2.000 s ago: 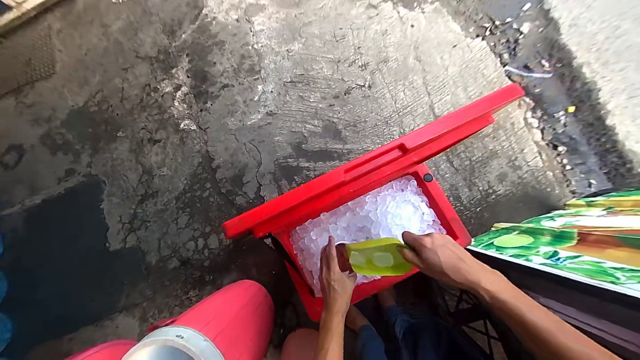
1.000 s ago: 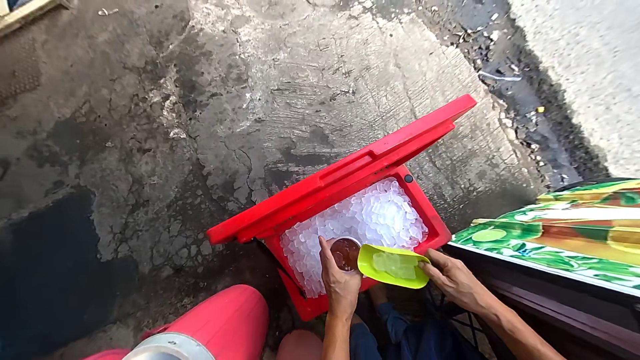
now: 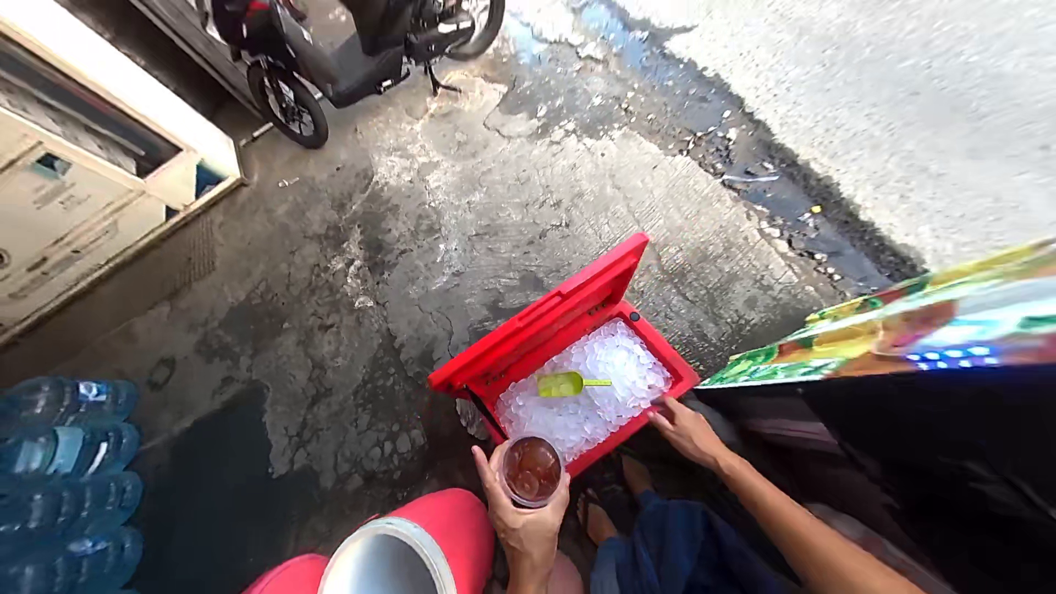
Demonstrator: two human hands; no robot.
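Observation:
My left hand (image 3: 528, 528) is closed around a clear plastic cup (image 3: 532, 471) of dark brown drink with ice in it, near the front left edge of a red cooler box (image 3: 660, 340). Ice cubes (image 3: 606, 412) fill the cooler, whose lid (image 3: 544, 318) stands raised at the far side. On top of the ice lies a lime-green scoop (image 3: 561, 384) with some ice in it, its handle pointing right. My right hand (image 3: 686, 431) is at the cooler's front right rim, fingers apart and holding nothing; whether it touches the rim is hard to tell.
A red drum with a pale round opening (image 3: 388, 561) stands at the bottom. Large blue water bottles (image 3: 70, 478) lie at the left. A parked scooter (image 3: 355, 58) is at the top. A stall with a colourful printed panel (image 3: 891, 330) borders the right side.
The green scoop, earlier in my right hand beside the cup, now lies on the ice, let go. My left hand has drawn the cup back to the cooler's front edge. The view has widened to more ground.

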